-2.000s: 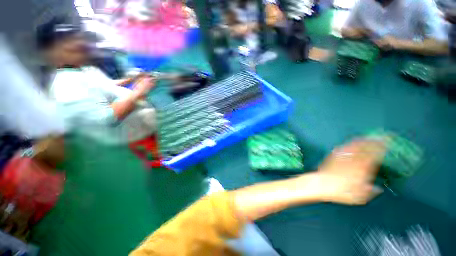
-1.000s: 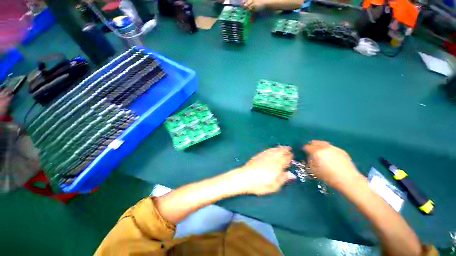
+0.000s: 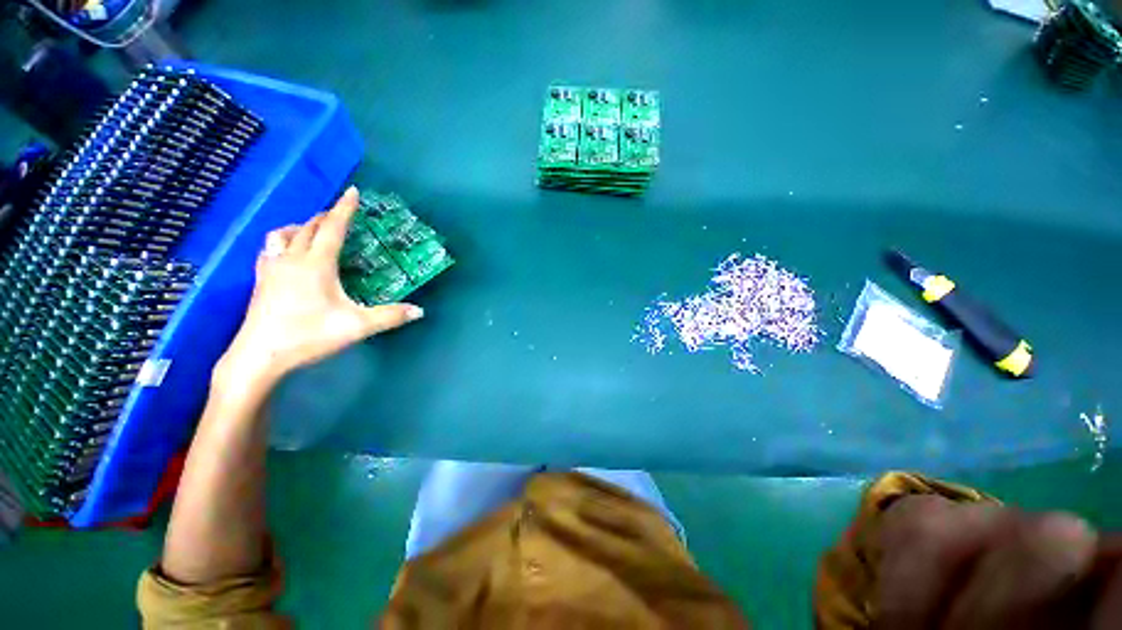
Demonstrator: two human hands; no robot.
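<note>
My left hand (image 3: 295, 295) is at the left, beside the blue tray. Its thumb and fingers are spread around the near left side of a green PCB panel (image 3: 400, 246), partly covering it; no firm grip shows. A stack of green PCB panels (image 3: 600, 129) lies further up the mat. A loose heap of tiny whitish-pink components (image 3: 751, 308) lies right of centre. My right hand (image 3: 984, 554) is blurred and cut off at the bottom right; whether it holds anything cannot be told.
The blue tray (image 3: 295, 123) at the left holds dense rows of boards (image 3: 99, 308). A small clear bag (image 3: 902, 345) and a black-and-yellow tool (image 3: 966, 316) lie right of the heap. Thin pale bits (image 3: 1095, 437) lie far right. Dark-green stacked boards (image 3: 1080, 47) show top right.
My hands have parted from the component heap. The left has moved to the panel by the tray; the right has drawn back to the bottom right. The view has shifted, uncovering the whole heap.
</note>
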